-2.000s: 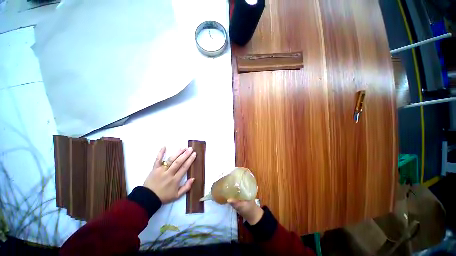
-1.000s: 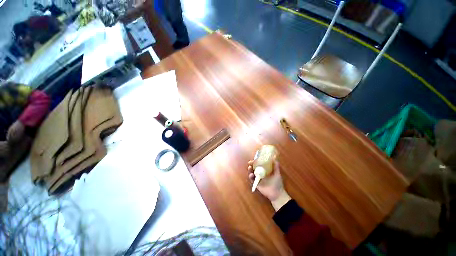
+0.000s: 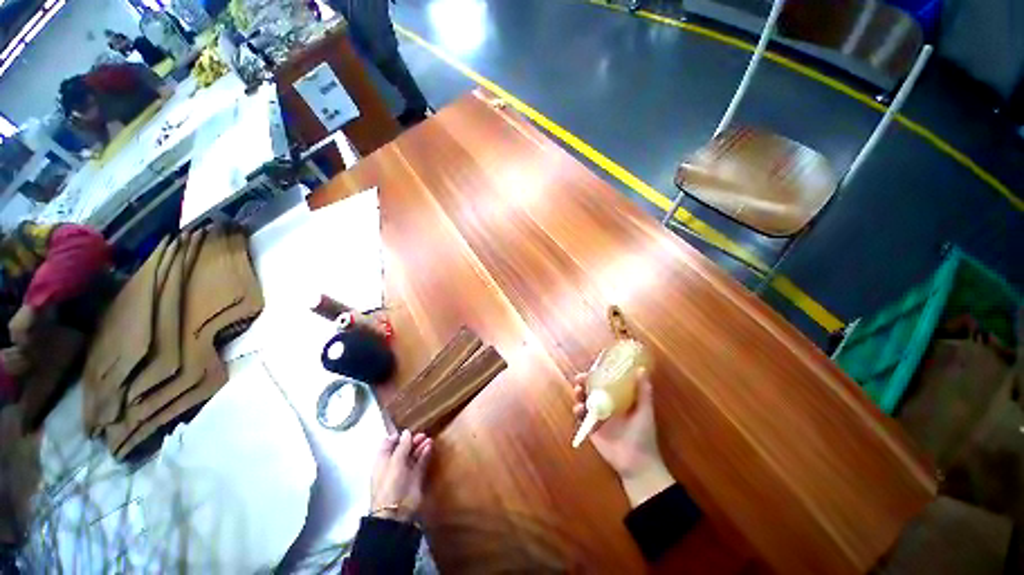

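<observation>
Two brown strips (image 3: 449, 382) lie side by side on the wood, slightly fanned. My left hand (image 3: 401, 474) is at their near end, fingertips at or just beside it; whether it grips a strip cannot be told. My right hand (image 3: 632, 440) holds the amber-yellow glue bottle (image 3: 618, 376) above the wood, right of the strips, its pale nozzle pointing down and toward me.
A tape roll (image 3: 340, 404), black thread cone (image 3: 359, 355) and white sheet (image 3: 241, 461) lie left. Brown panels (image 3: 168, 326) are piled beyond. An orange-handled tool (image 3: 616, 321) is partly behind the bottle. A chair (image 3: 758, 180), green crate (image 3: 898, 326) and other people stand around.
My left hand has come into view at the strips. A second strip now lies beside the first on the wood. My right hand still holds the bottle, slightly further right. The view has shifted.
</observation>
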